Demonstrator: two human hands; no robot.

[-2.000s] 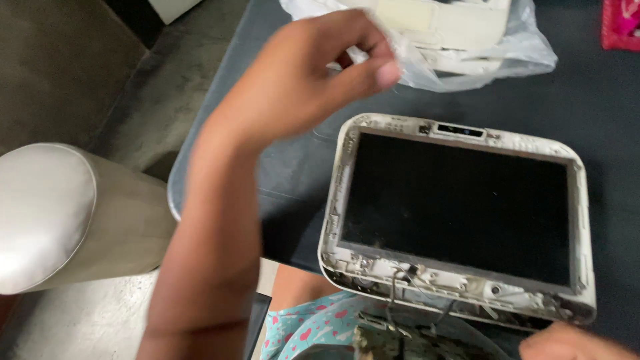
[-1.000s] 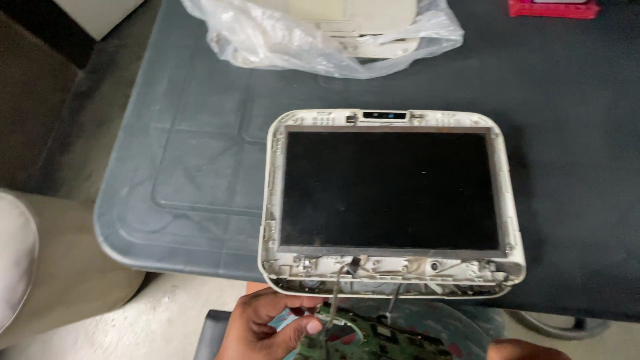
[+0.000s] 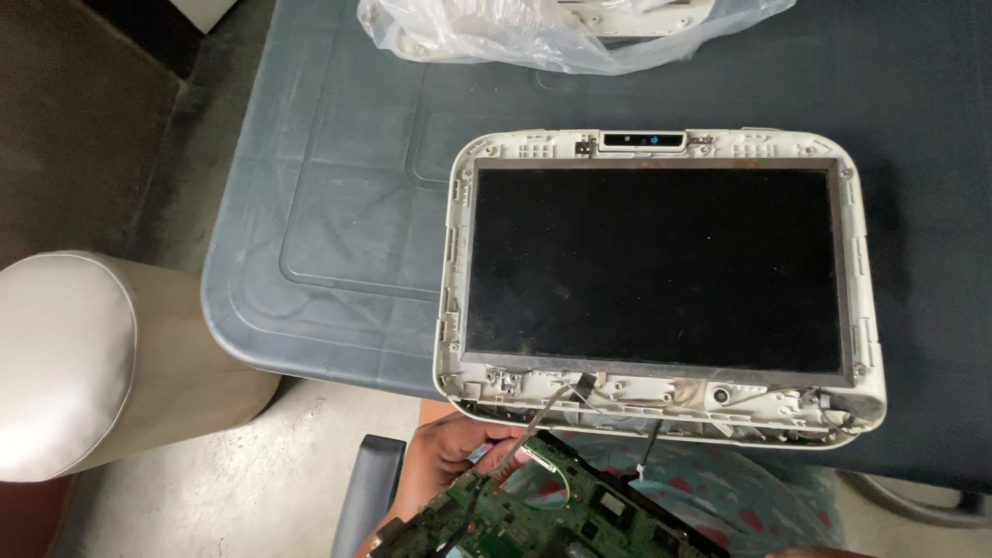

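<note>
A laptop display assembly (image 3: 655, 267) with a white plastic housing lies face up at the table's front edge, its dark panel framed by exposed clips and screw posts. Below it, my left hand (image 3: 457, 449) grips the upper left edge of a green laptop motherboard (image 3: 535, 515), near its rounded cutout. A display cable (image 3: 535, 422) runs from the lower edge of the housing down to the board. Another dark cable (image 3: 649, 449) hangs to the right. Only a sliver of my right hand (image 3: 810, 552) shows at the bottom edge, by the board's right end; its grip is hidden.
A clear plastic bag (image 3: 542, 39) holding white plastic parts lies at the back of the dark table (image 3: 356, 194). A cream cylindrical stool (image 3: 170, 356) stands left of the table. A dark chair armrest (image 3: 370, 496) is at the lower left.
My left hand was raised over the table beside the plastic bag; it has come down to the motherboard and holds it below the display. The view has shifted.
</note>
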